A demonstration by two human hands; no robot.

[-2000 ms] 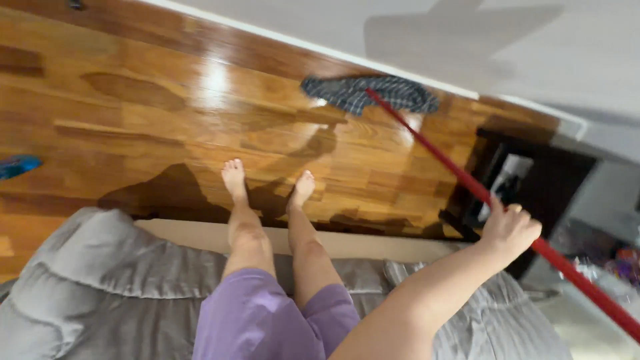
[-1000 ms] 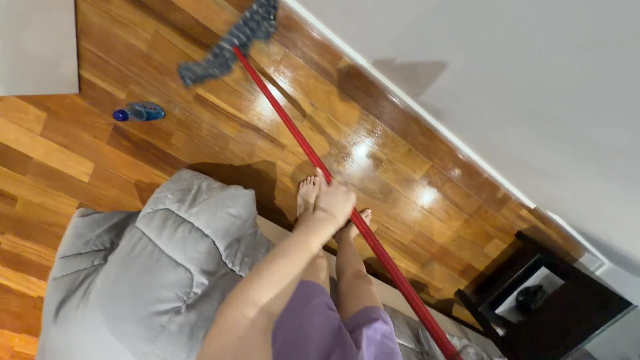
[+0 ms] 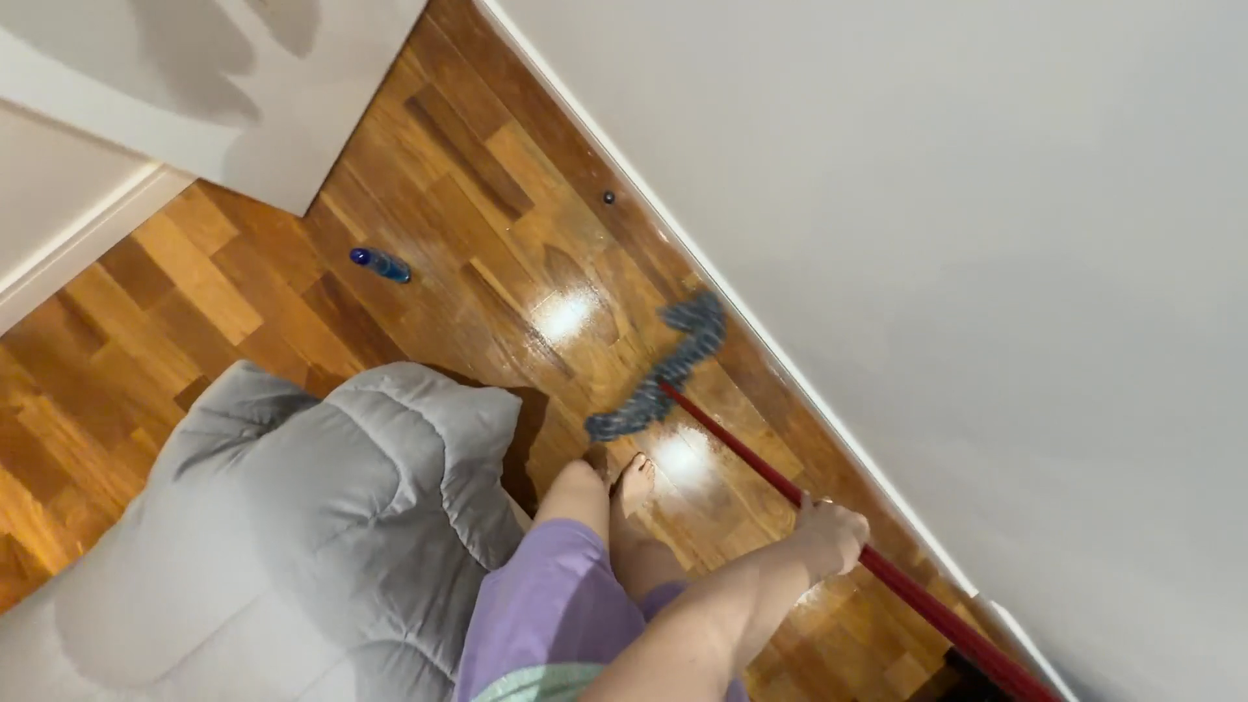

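Observation:
My left hand [image 3: 834,536] is closed around the red pole [image 3: 731,441] of a mop, right of my legs. Down and left from the hand, the pole runs to the grey and white mop head [image 3: 668,375], which is slightly blurred and lies on the wooden floor [image 3: 468,195] in front of my feet. One end of the mop head is close to the white baseboard [image 3: 624,166]. The upper part of the pole leaves the view at the lower right. My right hand is out of view.
A grey quilted comforter [image 3: 292,546] bulges at the lower left. A bottle of blue liquid [image 3: 382,265] lies on the floor beyond it. Near the wall [image 3: 975,244] is a small dark round object [image 3: 609,197]. A white panel [image 3: 292,127] juts in at upper left; dark furniture [image 3: 951,680] shows lower right.
The mop head has come closer to my feet than one second ago. My left hand, still around the pole, is now farther to the right of my legs. The view has shifted and turned.

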